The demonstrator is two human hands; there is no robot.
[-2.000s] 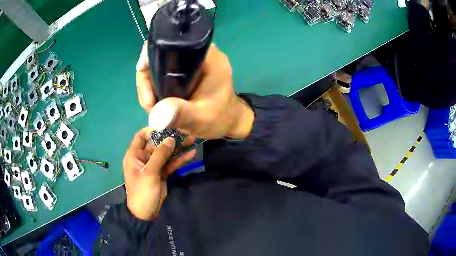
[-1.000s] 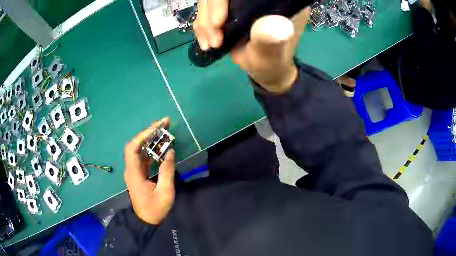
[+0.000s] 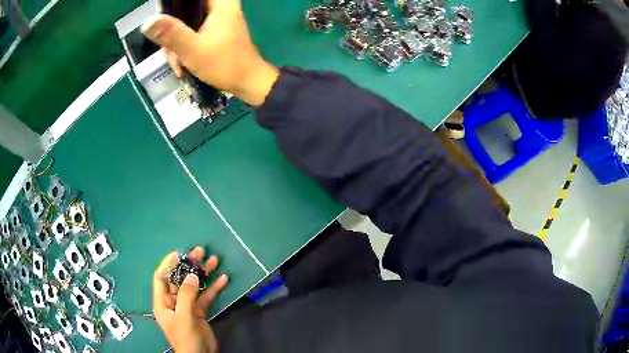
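My left hand (image 3: 183,296) holds a small dark module (image 3: 185,270) between thumb and fingers, over the green bench near its front edge. My right hand (image 3: 210,48) is at the top, gripped around the thick black electric screwdriver (image 3: 185,10), which is cut off by the top edge. The driver's lower end is over the pale screw feeder (image 3: 166,93); its tip and any screw cannot be made out. Wired white-faced housings (image 3: 99,248) lie in rows at the left.
A pile of finished assemblies (image 3: 392,43) lies on the bench at top right. A white line (image 3: 207,195) crosses the green mat. A blue stool (image 3: 476,134) stands on the floor at right. A dark-clothed person (image 3: 569,58) is at upper right.
My right hand has brought the screwdriver left over the feeder. My left hand still holds the module, now turned with its dark side up. The view has shifted, so the bench appears lower left.
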